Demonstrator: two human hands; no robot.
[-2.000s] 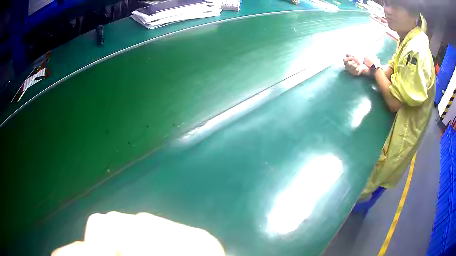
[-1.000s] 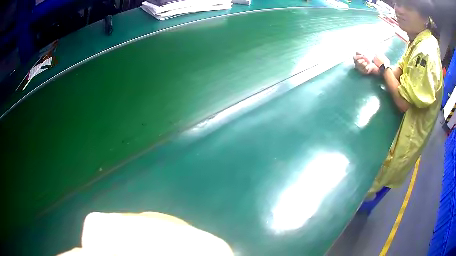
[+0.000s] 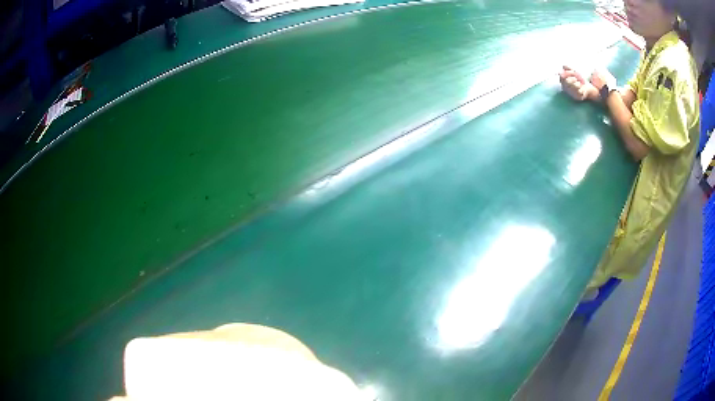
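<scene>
An overexposed, nearly white shape lies at the bottom edge of the head view, over the near part of the green bench [image 3: 376,251]. It looks like my hand or sleeve [image 3: 235,366], cut off by the frame. Glare hides its fingers, and I cannot tell whether it is left or right, or whether both arms are there. No held object shows. The darker green conveyor belt [image 3: 196,149] runs beyond the bench, with a thin seam between them.
A person in a yellow-green smock [image 3: 666,141] leans on the bench at the right, hands together. White layered sheets [image 3: 286,6], a small dark upright item [image 3: 172,33] and thin scraps [image 3: 63,106] lie on the far ledge. A blue stool [image 3: 600,299] stands below the person.
The view has shifted slightly, so the far ledge and its sheets sit higher and the person further right. The white shape at the bottom has changed outline; its finger-like bumps no longer show.
</scene>
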